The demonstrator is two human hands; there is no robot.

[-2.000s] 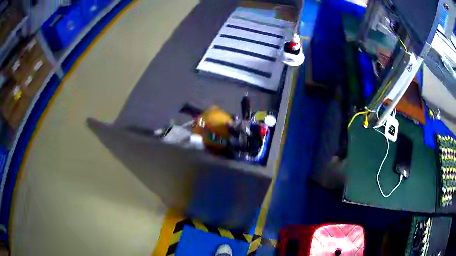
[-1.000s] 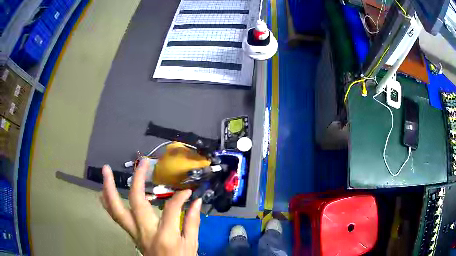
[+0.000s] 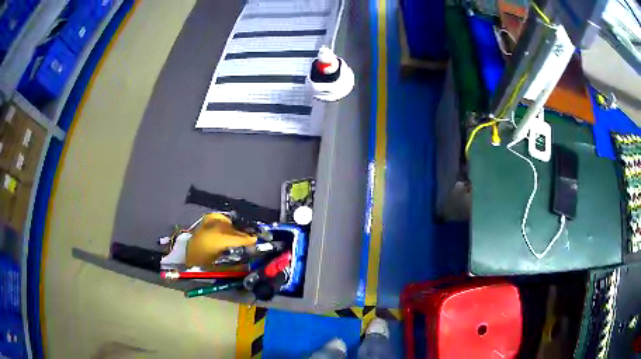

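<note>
A faint skin-toned blur at the bottom left edge may be my left hand point(image 3: 128, 350); its state cannot be told. My right hand is not in view. On the grey bench top point(image 3: 246, 158) lies a yellow-orange item point(image 3: 211, 242), possibly a glove or cloth, among black-handled tools. A blue-rimmed container point(image 3: 299, 259) holds dark and red items beside it. A red pen-like stick point(image 3: 204, 275) and a green one point(image 3: 214, 289) lie at the near edge. A small clear tray point(image 3: 298, 193) holds a yellow-green piece.
Printed sheets point(image 3: 263, 84) and a white bottle with a red label point(image 3: 326, 63) stand farther back. A red stool point(image 3: 485, 319) is at the lower right, by a green bench point(image 3: 492, 231) with a black phone point(image 3: 565, 182). Blue bins point(image 3: 49, 70) line the left. My shoes show below.
The open hand seen over the tools a second ago has withdrawn downward, leaving only a possible blur. The view has come closer over the grey bench since two seconds ago.
</note>
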